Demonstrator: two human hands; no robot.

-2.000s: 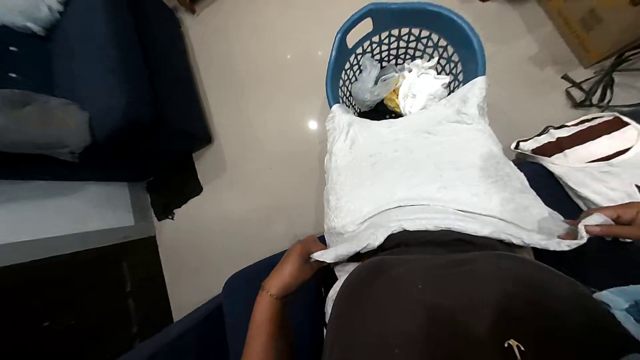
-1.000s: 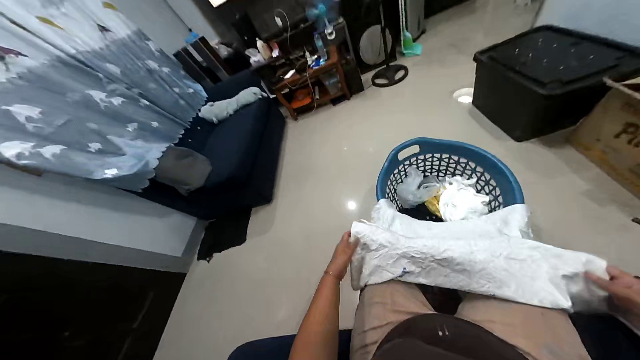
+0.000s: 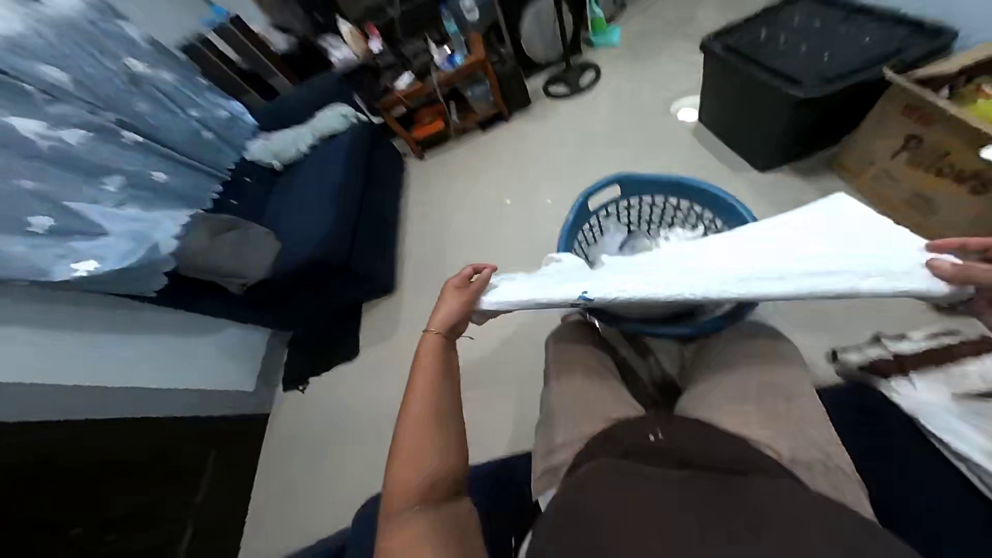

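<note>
A white cloth garment [image 3: 721,267] is stretched taut between my two hands, above my knees and over the near part of a blue plastic laundry basket [image 3: 666,186]. My left hand [image 3: 463,298] pinches its left end, where a small blue mark shows near the lower edge. At the right edge of the view, my right hand [image 3: 965,271] grips the other end, partly cut off by the frame. Inside the basket lie white and greyish items [image 3: 639,239], partly hidden by the cloth.
A navy sofa [image 3: 333,209] with a grey cushion [image 3: 225,249] stands at left. A lidded black storage box [image 3: 814,77] and an open cardboard box [image 3: 914,147] are at upper right. A white and brown cloth [image 3: 930,372] lies at my right. Behind is a wooden stand [image 3: 457,85].
The white garment lay spread over my lap and the basket's near rim; now it is lifted and pulled taut between my hands. The view has tilted up since the first frame.
</note>
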